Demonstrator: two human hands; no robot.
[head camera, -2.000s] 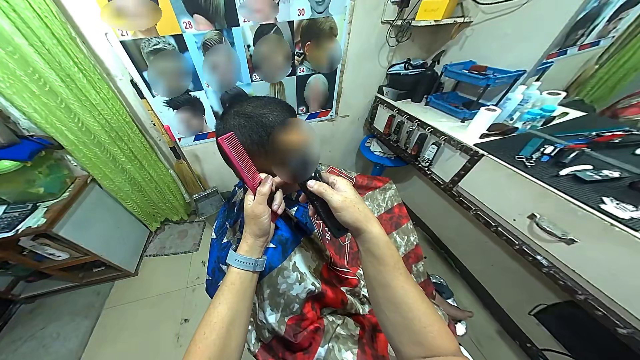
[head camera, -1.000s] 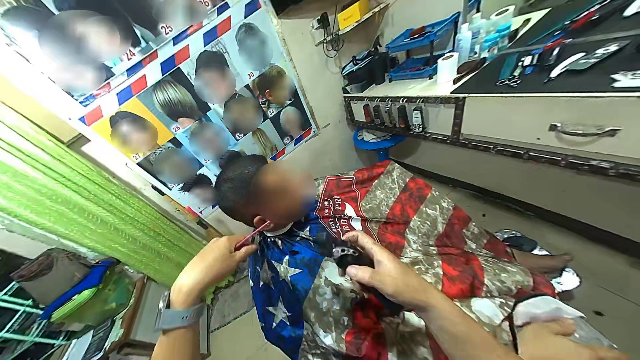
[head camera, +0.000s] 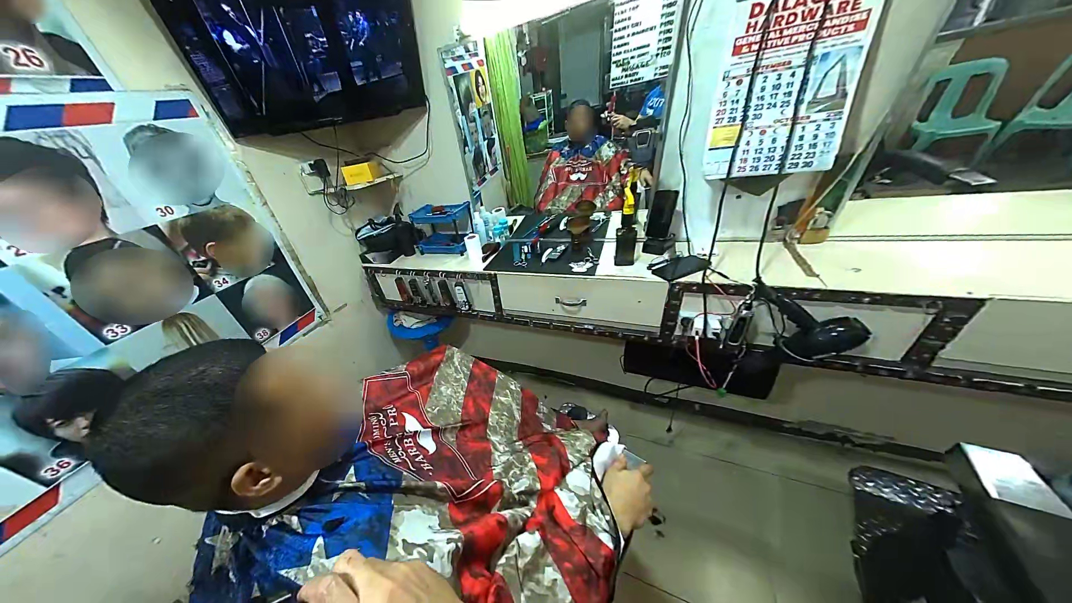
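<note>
A seated person with short dark hair (head camera: 176, 427) wears a stars-and-stripes barber cape (head camera: 502, 461) with camouflage patches. My right hand (head camera: 381, 579) is at the bottom edge, over the blue starred part of the cape, below the person's ear. Its fingers are curled and cut off by the frame; what they hold is hidden. My left hand is outside the direct view. In the wall mirror (head camera: 557, 75) a raised hand with a thin red thing shows beside the seated person, too small to tell which hand. The seated person's hand (head camera: 628, 494) pokes out of the cape, holding a flat object.
A counter (head camera: 888, 268) along the wall carries tools on a black mat (head camera: 544, 251), bottles and a blue rack (head camera: 441, 226). Clippers hang below it. A hair dryer (head camera: 825, 337) and hanging cables are at the right. A black plastic-covered item (head camera: 904, 528) stands lower right.
The view has swung to the right and nearer the person's head. My left hand, with the red comb earlier, has left view. My right hand, earlier on black clippers, now shows only at the bottom edge.
</note>
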